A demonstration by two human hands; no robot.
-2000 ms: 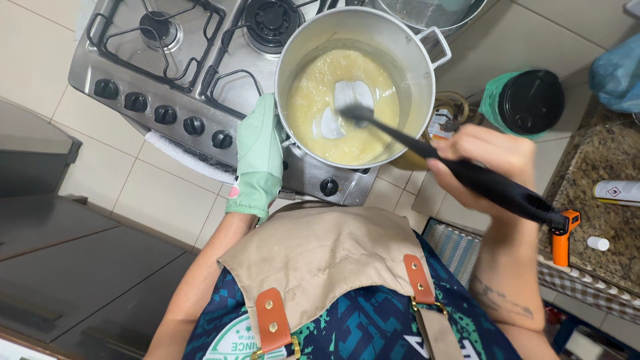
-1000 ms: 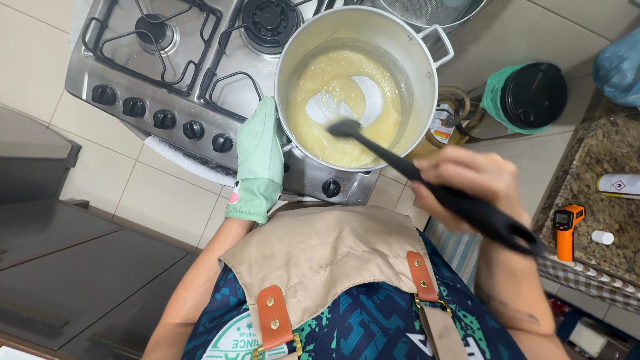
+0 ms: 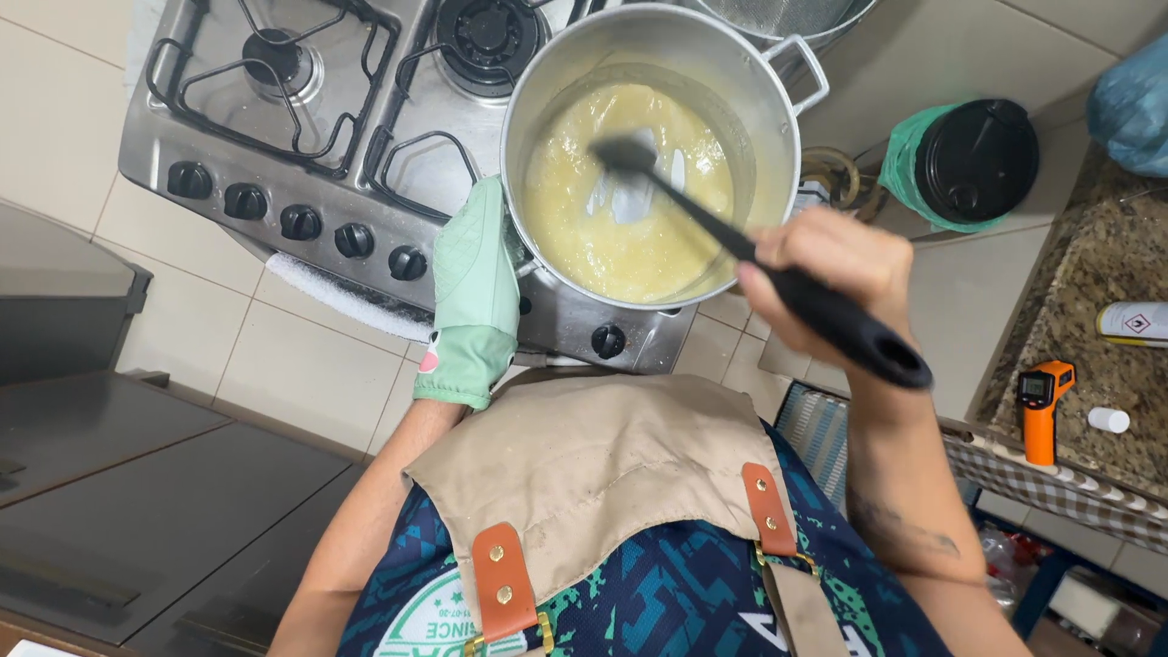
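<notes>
A large aluminum pot (image 3: 766,173) stands on the steel gas stove (image 3: 338,201), with a pale yellow, thick mixture (image 3: 630,255) inside. My right hand (image 3: 835,278) grips the handle of a black spatula or spoon (image 3: 703,219), whose blurred head is over or in the mixture; pale bare streaks of the pot's bottom show beside it. My left hand (image 3: 474,283) wears a light green oven mitt and rests at the pot's left side, by its lower handle. Its fingers are hidden inside the mitt, so its hold on that handle cannot be made out.
Black burner grates (image 3: 274,82) lie left of the pot, and a metal strainer or bowl (image 3: 785,14) is behind it. At right are a black-lidded bin (image 3: 976,164) and a granite counter (image 3: 1095,228) with an orange infrared thermometer (image 3: 1045,411), a white cap (image 3: 1109,420) and a spray can (image 3: 1136,323).
My right hand has kept moving the black utensil about in the pot, and the bare streaks in the mixture have changed shape. The mitt has stayed at the pot's side.
</notes>
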